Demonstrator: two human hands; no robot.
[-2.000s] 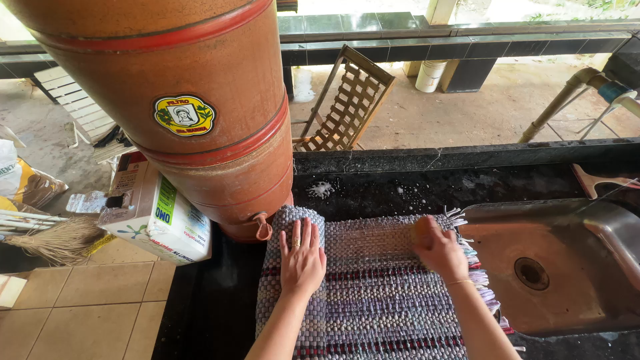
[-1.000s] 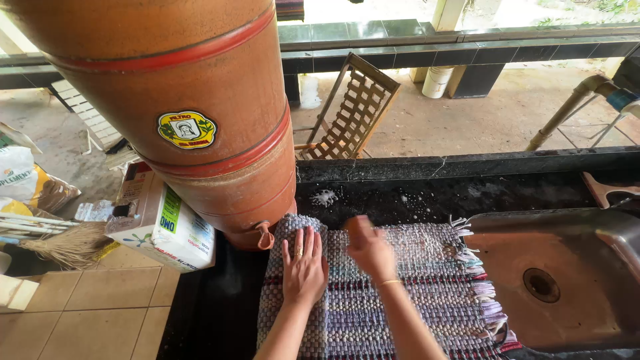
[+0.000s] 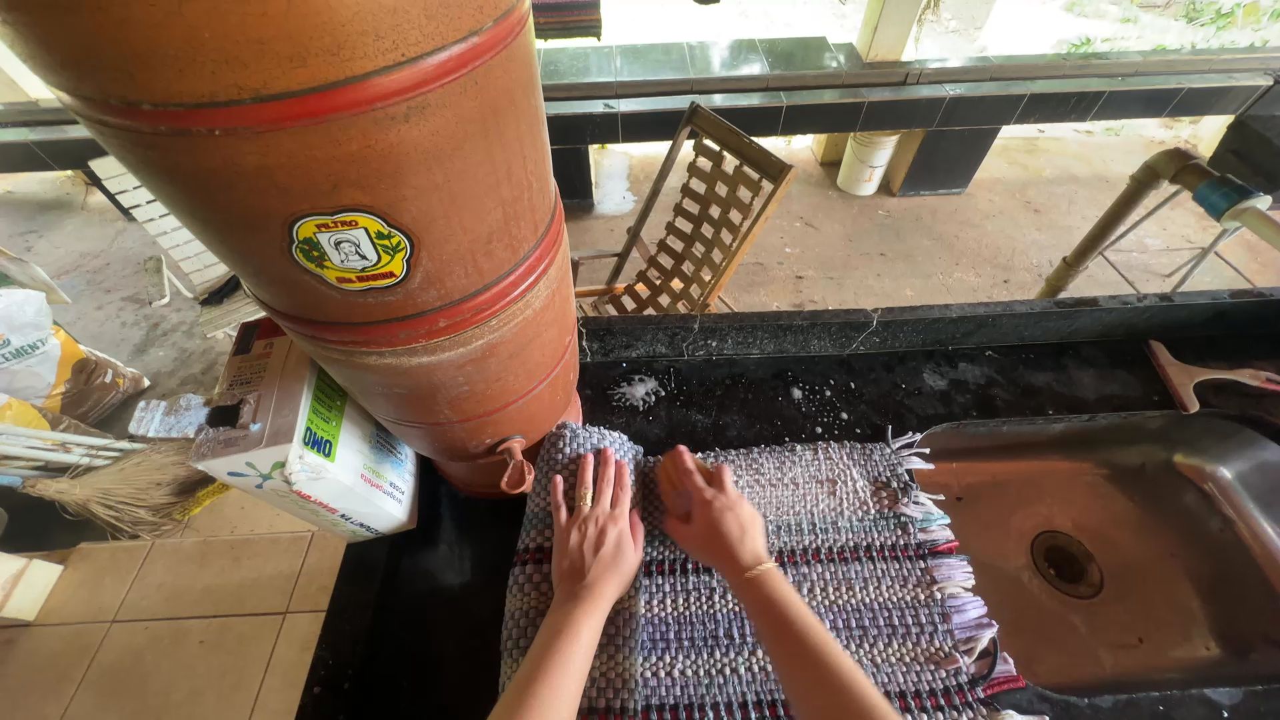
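Note:
A woven rag rug (image 3: 800,590) with striped bands and a fringe lies on the black stone counter, its left part folded over. My left hand (image 3: 597,525) rests flat on that folded part, fingers spread, with a ring on one finger. Just right of it, my right hand (image 3: 705,510) is closed around a small brownish block, mostly hidden under the fingers, against the rug's upper part. What the block is cannot be told. White suds (image 3: 637,392) spot the counter behind the rug.
A tall clay water filter (image 3: 430,250) with a small spout stands at the left, beside an OMO detergent box (image 3: 340,460). At the right is a metal sink (image 3: 1120,550), its rim near the fringe. A squeegee (image 3: 1190,375) lies behind it. A raised ledge runs along the counter's back.
My right hand has moved left across the rug, from near the fringe to beside my left hand. My left hand has stayed on the folded part.

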